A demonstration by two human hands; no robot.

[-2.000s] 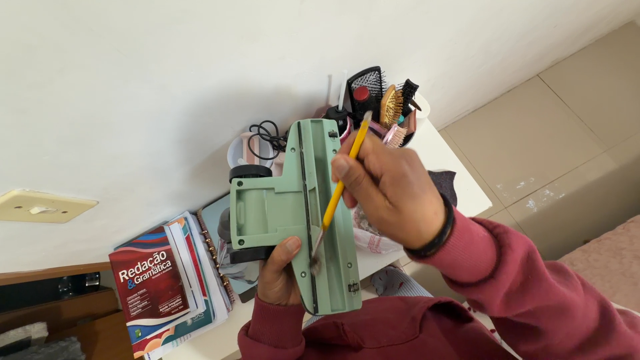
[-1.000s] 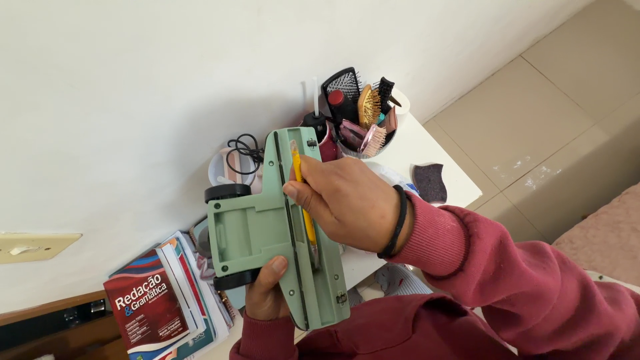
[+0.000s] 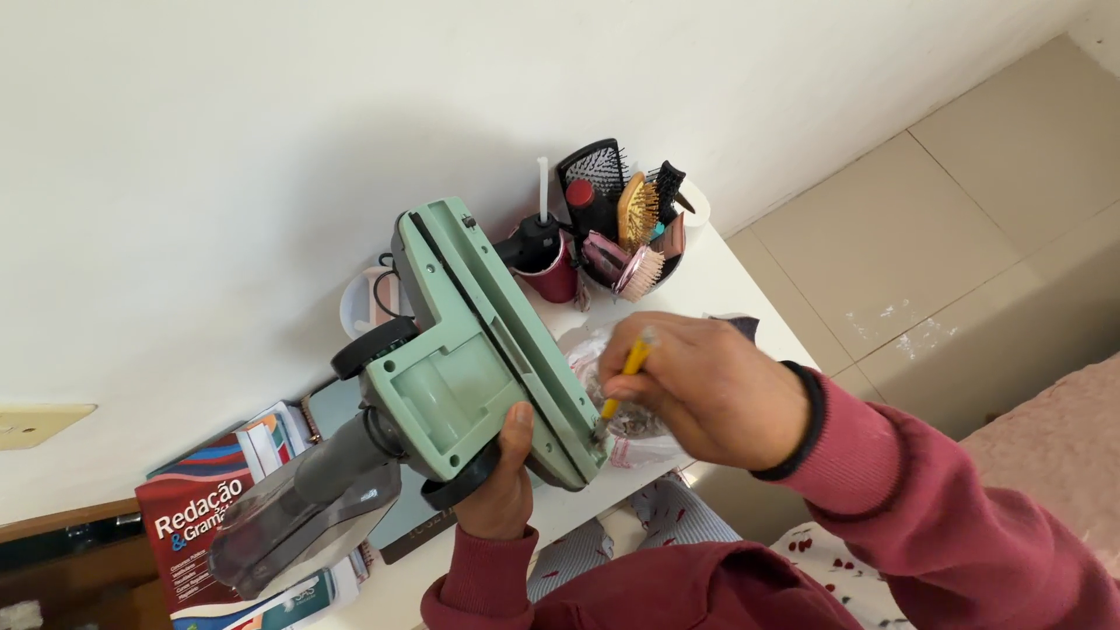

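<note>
My left hand (image 3: 500,486) grips a green plastic vacuum cleaner floor head (image 3: 437,394) by its lower edge, near a black wheel. The head's underside faces up, showing a long slot; a grey translucent tube part (image 3: 341,464) extends from it to the lower left. In my right hand (image 3: 700,385) is a thin yellow-handled brush (image 3: 632,363), its tip at the lower right end of the floor head's channel. Behind that hand, a clear plastic bag (image 3: 647,446) with grey dust or fluff in it lies on the white table, partly hidden.
Hairbrushes (image 3: 639,210) fill a round container near the wall. Beside it stands a dark red cup (image 3: 556,273) holding a black tool. A white round container (image 3: 359,302) with a black cord is behind the floor head. Books (image 3: 197,507) lie at the left. A dark pad (image 3: 739,326) is partly covered.
The floor head has tilted, and its grey tube part now shows. My right hand has moved from the middle of the slot to the lower right end, with the brush still held.
</note>
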